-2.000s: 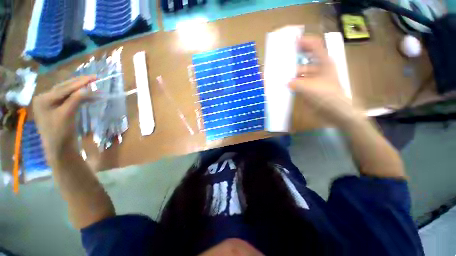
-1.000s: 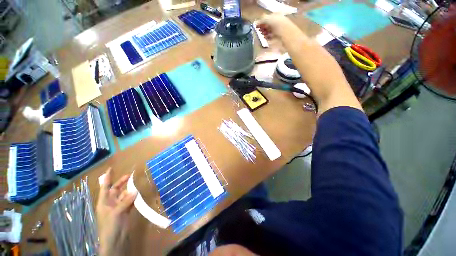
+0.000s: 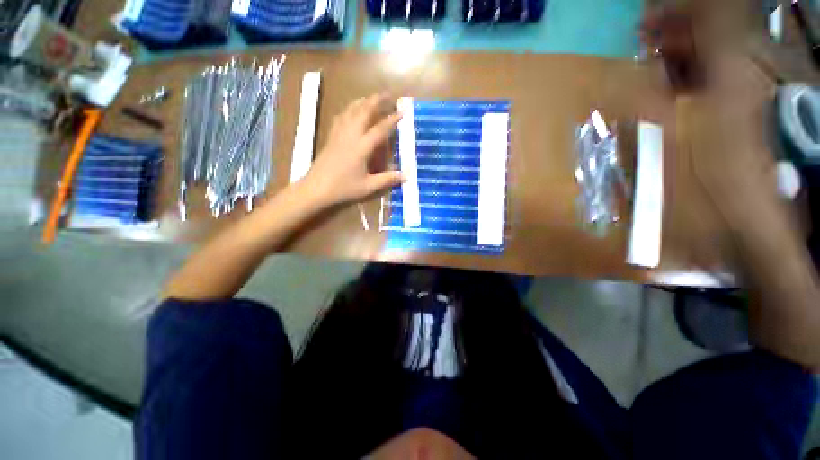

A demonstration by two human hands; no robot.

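A group of blue solar cells (image 3: 447, 180) with pale lines lies on the brown bench in front of me. One white strip (image 3: 409, 171) lies on its left edge, another white strip (image 3: 493, 180) near its right edge. My left hand (image 3: 355, 153) is at the left strip, fingers spread, thumb and fingertips touching or very near it. My right hand (image 3: 688, 45) is blurred at the upper right, away from the cells; whether it holds something cannot be told.
Left are a long silver ribbon bundle (image 3: 229, 135), a white strip (image 3: 306, 126), a blue cell stack (image 3: 112, 180) and an orange bar (image 3: 72, 175). Right are a small ribbon pile (image 3: 598, 175) and a white strip (image 3: 646, 193). A teal mat (image 3: 575, 31) lies behind.
The view has turned down. The white strip from my left hand now lies along the cells' left edge. My right hand has come back from the far bench to the upper right.
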